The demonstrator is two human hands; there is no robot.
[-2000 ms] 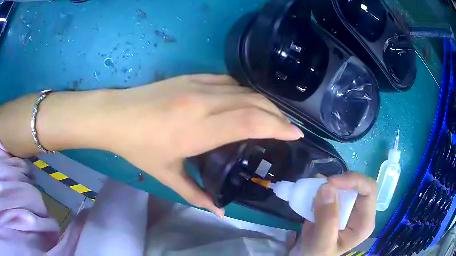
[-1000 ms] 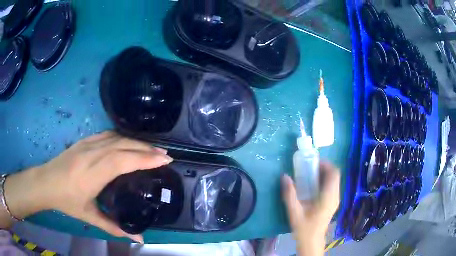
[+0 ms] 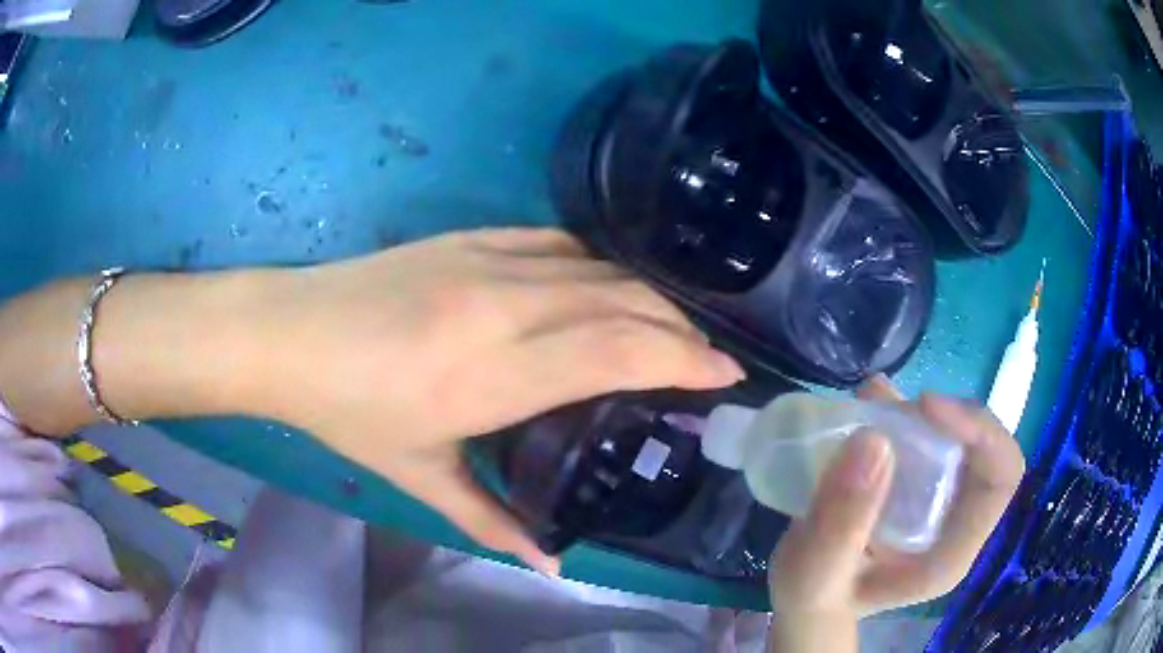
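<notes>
A glossy black twin-well housing (image 3: 612, 500) lies at the near edge of the bench, with a small white label (image 3: 650, 459) inside its hooded well. My left hand (image 3: 497, 332) spans the raised hood at its left end, thumb at the near side, fingers at the far side. My right hand (image 3: 893, 510) holds a translucent squeeze bottle (image 3: 816, 453) tilted over the well, its thin pinkish tip pointing left into it. The bottle and fingers hide part of the shallower right well. An opaque white bottle with an orange tip (image 3: 1016, 370) lies on the bench to the right.
Two more black housings, one with crinkled clear film (image 3: 867, 281) and another (image 3: 912, 115), lie beyond my hands. A blue tray (image 3: 1099, 383) with rows of black oval covers stands at the right. A black oval cover (image 3: 211, 18) and a clear plastic piece (image 3: 1071, 97) lie further back.
The orange-tipped bottle was in my right hand first and now lies on the bench. My right hand has taken the translucent bottle and brought it over the hooded well. My left hand stays on the housing.
</notes>
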